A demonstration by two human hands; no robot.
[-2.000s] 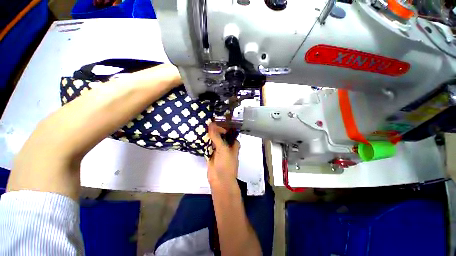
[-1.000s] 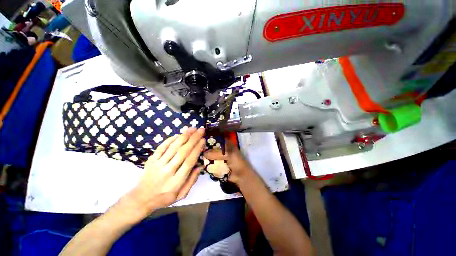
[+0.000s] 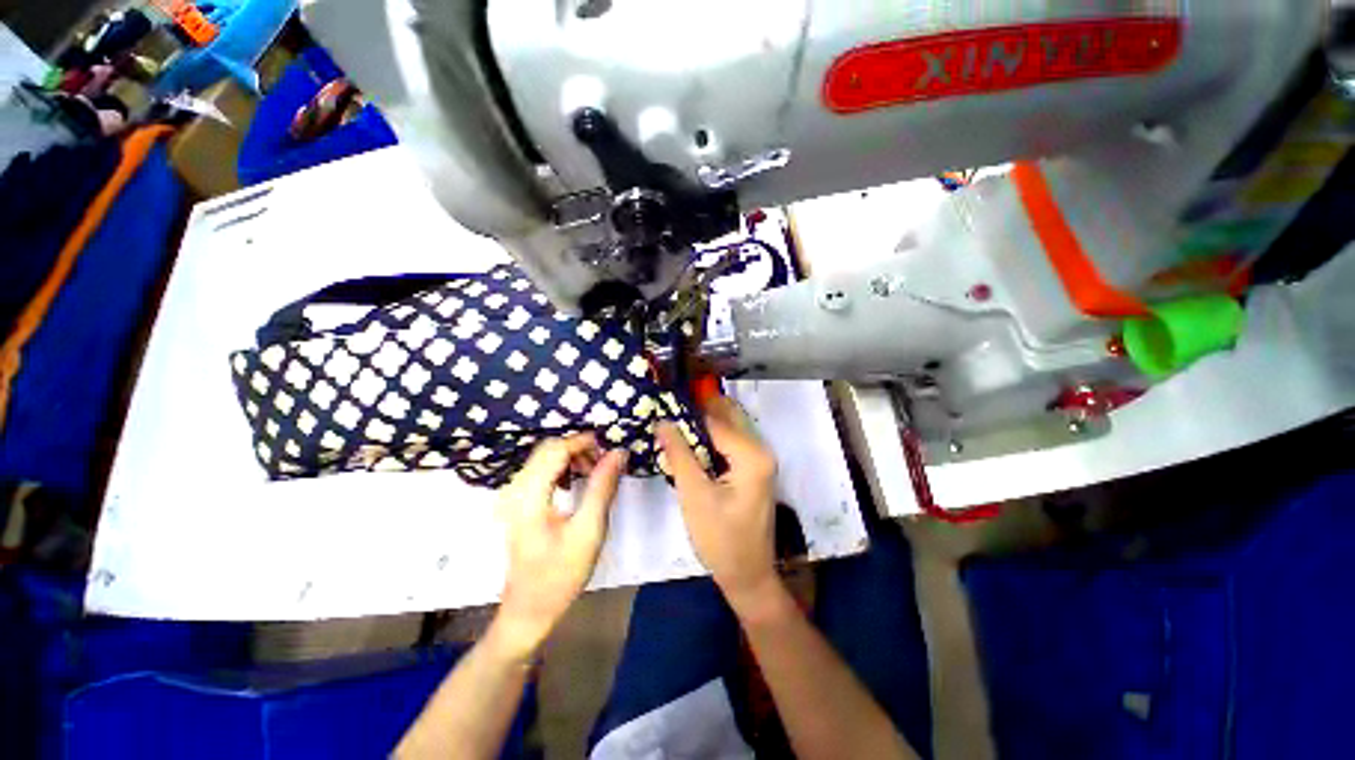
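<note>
The navy-black bag body (image 3: 446, 371) with cream clover-like print lies on the white table, its right end at the needle area of the sewing machine (image 3: 639, 223). A black strap (image 3: 372, 287) lies along its far side. A bit of orange-red lining (image 3: 706, 386) shows by the machine's arm. My left hand (image 3: 557, 520) pinches the bag's near edge between thumb and fingers. My right hand (image 3: 728, 498) grips the bag's rim with its dark edge strip (image 3: 682, 379), just below the machine's arm. The needle tip is hard to see.
The machine's pale head with a red brand plate (image 3: 1003, 64) fills the upper right. Its narrow arm (image 3: 810, 330) reaches left over the white table (image 3: 193, 549). An orange band (image 3: 1063, 245) and green tube (image 3: 1184, 336) are on the column. Blue bins (image 3: 1159, 639) stand below.
My left hand has gone from reaching across the bag, to lying flat on it, to pinching its near edge. My right hand stays at the rim. The view has shifted.
</note>
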